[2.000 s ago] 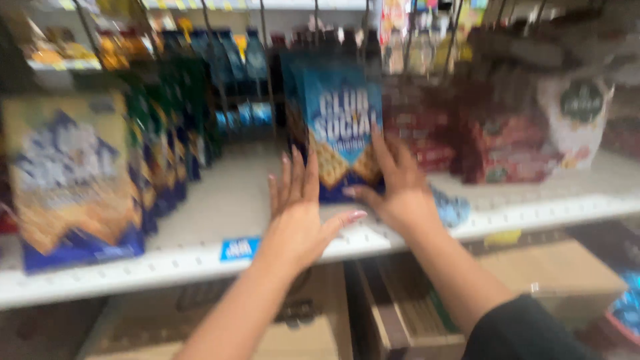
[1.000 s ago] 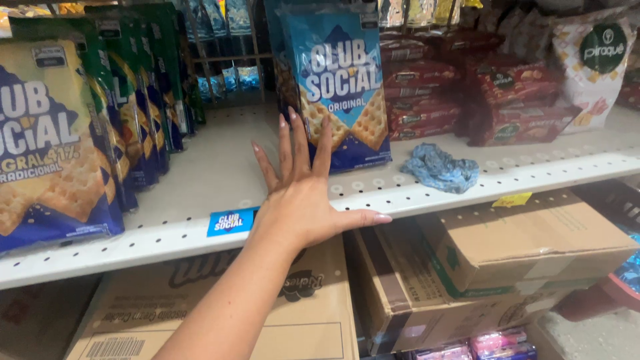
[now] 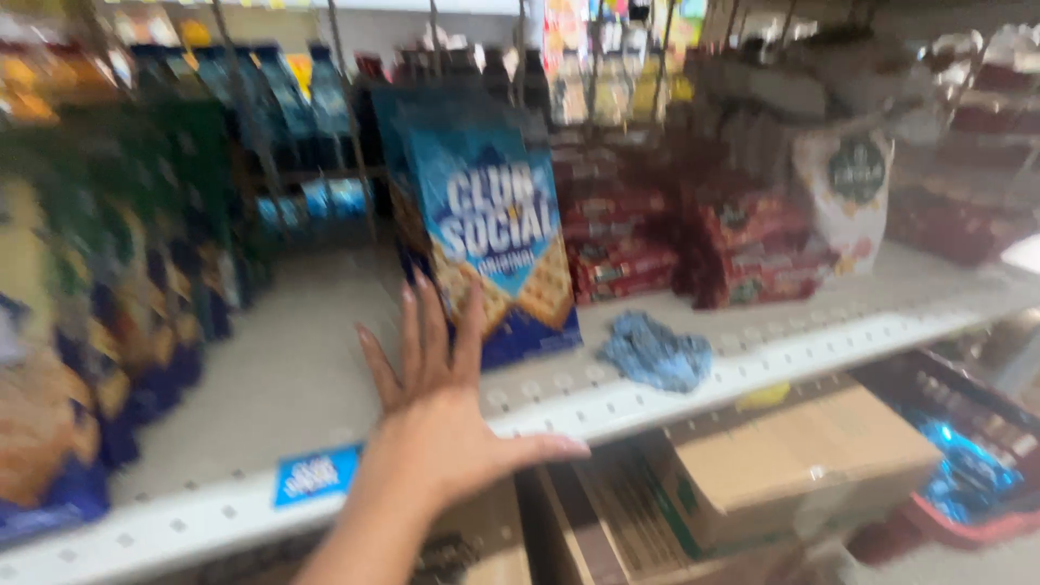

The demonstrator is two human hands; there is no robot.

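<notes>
My left hand (image 3: 443, 406) reaches over the shelf's front edge with its fingers spread and holds nothing. Its fingertips overlap the lower left part of a blue Club Social cracker packet (image 3: 500, 236), which stands upright at the front of a row; whether they touch it I cannot tell. A crumpled blue cloth (image 3: 656, 351) lies on the shelf just right of that packet. My right hand is out of view. The picture is blurred.
The white perforated shelf (image 3: 309, 357) bears rows of cracker packets (image 3: 162, 325) at left, stacked red packets (image 3: 756, 252) and a white bag (image 3: 849, 195) at right. Cardboard boxes (image 3: 796, 447) sit below the edge. A wire divider (image 3: 349, 122) rises behind.
Two seconds ago both my hands were at the blue packet; my right hand has since left the view. My left hand stays near the packet, fingers spread.
</notes>
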